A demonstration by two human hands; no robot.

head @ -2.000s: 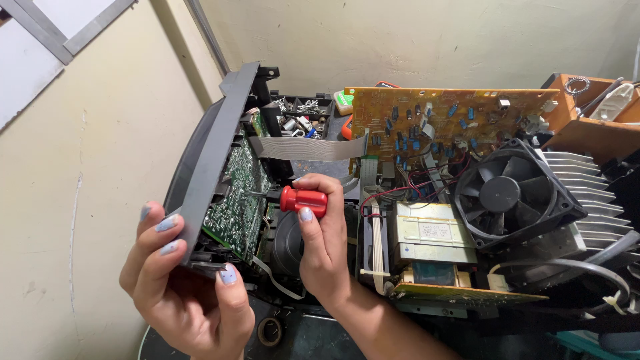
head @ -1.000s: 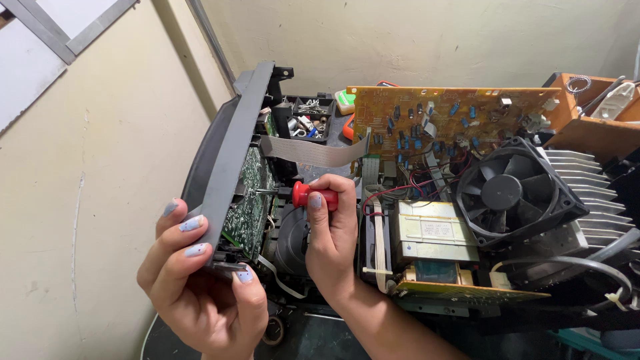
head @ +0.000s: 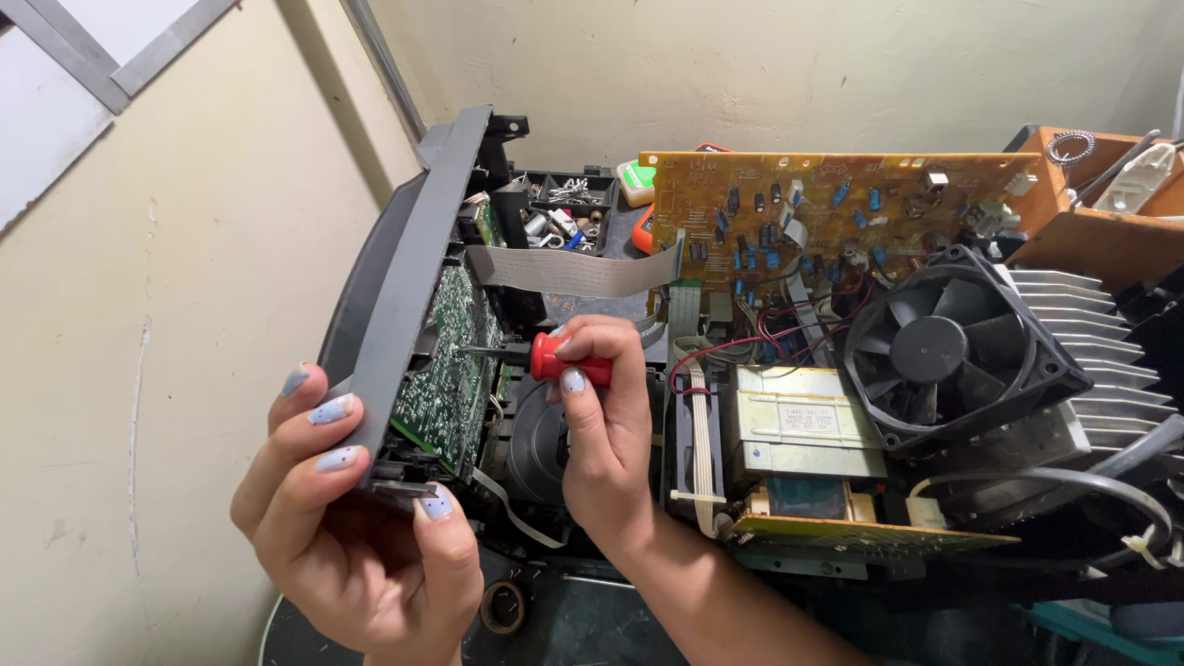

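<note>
My left hand [head: 361,518] grips the lower end of a grey plastic front panel [head: 416,240], its thumb on the panel's near corner. The panel stands tilted, with a green circuit board [head: 449,370] on its inner side. In my right hand [head: 606,416] is a screwdriver [head: 546,357] with a red handle, its shaft pointing left at the green board. Whether the tip touches a screw cannot be told. A grey ribbon cable [head: 583,273] runs from the panel to an upright amber circuit board [head: 786,203].
A transformer [head: 805,416], a black fan [head: 934,351] and a finned heat sink [head: 1082,324] lie to the right. Behind are a black parts tray [head: 606,208] with small hardware and a wooden box [head: 1045,185]. A tape roll [head: 502,608] lies near the front edge.
The screwdriver and my right hand have shifted slightly, with the shaft still toward the green board; the right-hand fingers have changed their hold on the handle. My left hand still holds the panel.
</note>
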